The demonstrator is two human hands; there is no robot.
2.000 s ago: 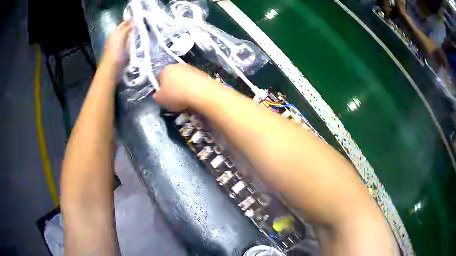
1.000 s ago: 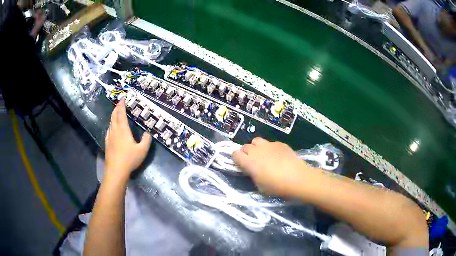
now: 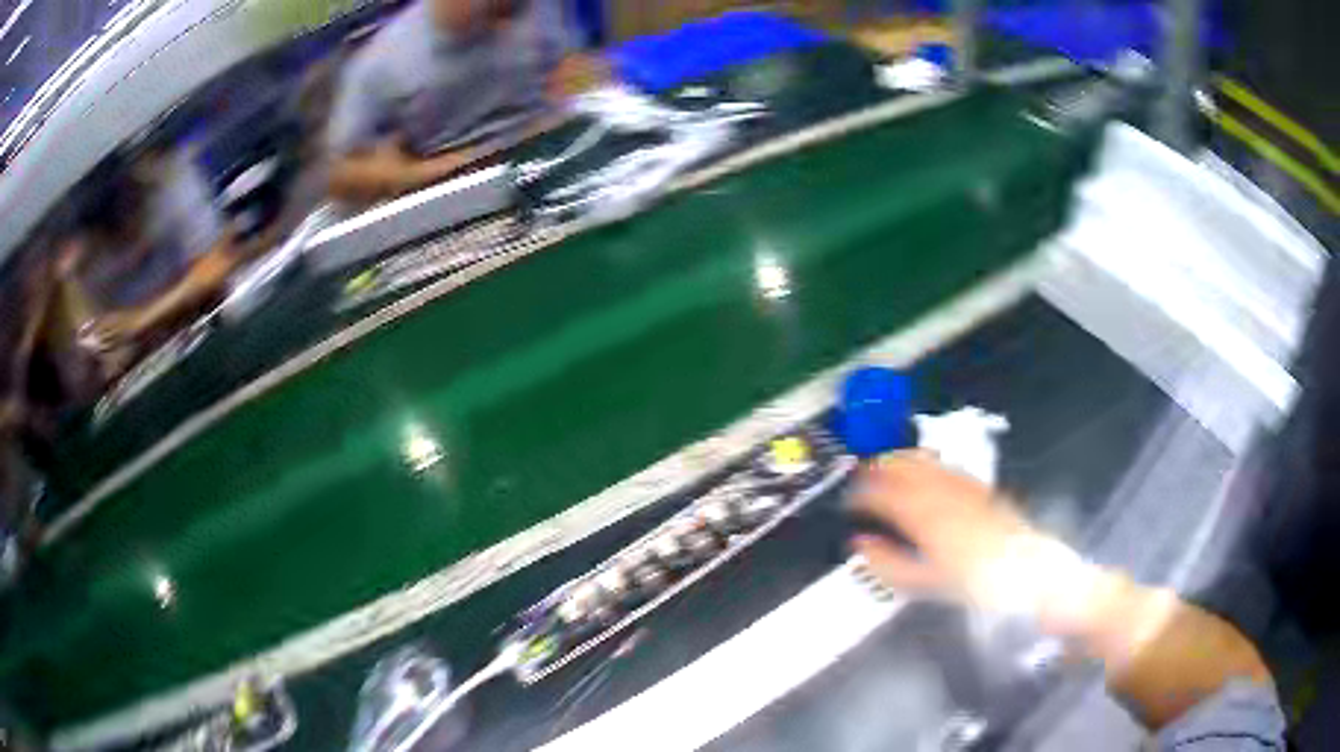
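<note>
A wired base (image 3: 669,551) lies open beside the conveyor rail, with a yellow part at its far end and a white cord (image 3: 456,702) at its near end. A long plain white bar (image 3: 720,683), which looks like a top cover, lies in front of it. My right hand (image 3: 941,532) is blurred, over the right end of this bar and just below a blue cup (image 3: 876,411). Its fingers and thumb look apart, with nothing seen between them. My left hand is out of the picture.
The green conveyor belt (image 3: 588,360) runs across the view. A white crumpled lump (image 3: 963,441) sits beside the cup. Stacked white bars (image 3: 1176,279) lie at the right. Two people (image 3: 441,88) work across the belt. Another base end (image 3: 250,708) shows at bottom left.
The view has swung right, away from the three wired bases and coiled cords. My right hand has left the coiled cord and is near the blue cup. My left hand has left the view.
</note>
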